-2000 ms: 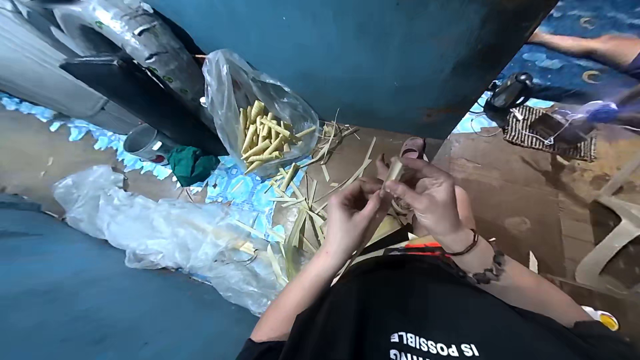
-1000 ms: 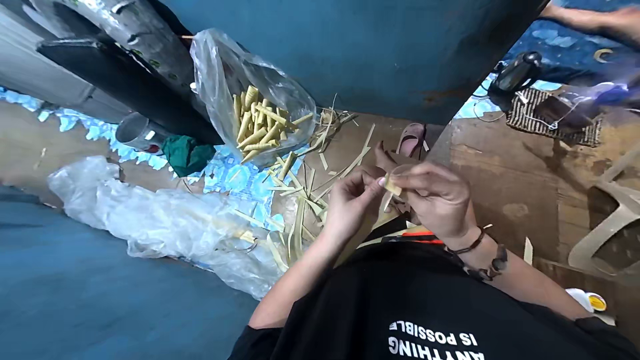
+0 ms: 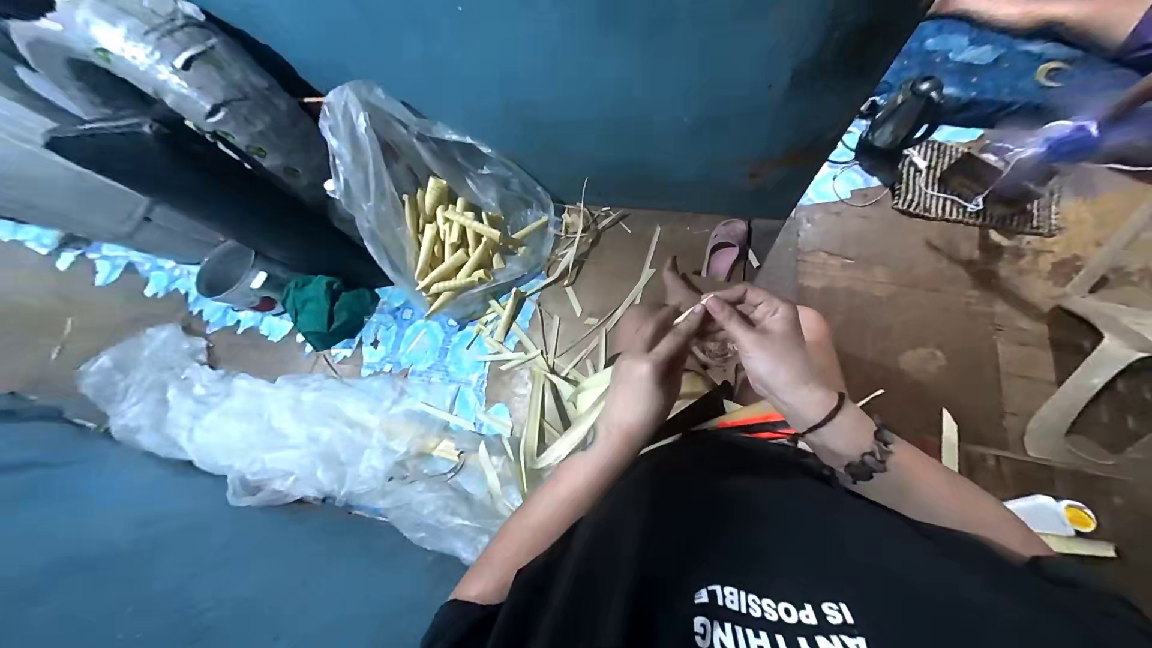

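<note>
My left hand (image 3: 650,360) and my right hand (image 3: 765,337) meet above my lap, fingertips nearly touching. Between them is a small pale piece of leaf strip (image 3: 691,312), pinched by both hands and mostly hidden by the fingers. Beneath and to the left of my left hand lie loose pale green leaf strips (image 3: 562,418). Further up and left, an open clear plastic bag (image 3: 364,135) holds several rolled leaf cones (image 3: 459,234). One more rolled piece (image 3: 508,315) rests just outside the bag.
Crumpled clear plastic sheeting (image 3: 297,423) covers the floor at left, near a green cloth (image 3: 328,310) and a clear container (image 3: 229,274). A pink sandal (image 3: 725,249) lies ahead. At right are a striped mat (image 3: 936,193), a black electric kettle (image 3: 904,112), a plastic chair (image 3: 1093,360) and another person's arm (image 3: 1044,13).
Both hands stay together at the leaf piece while the fingers have shifted around it. The piece showed as a wider strip between the fingers earlier; now only a small part shows.
</note>
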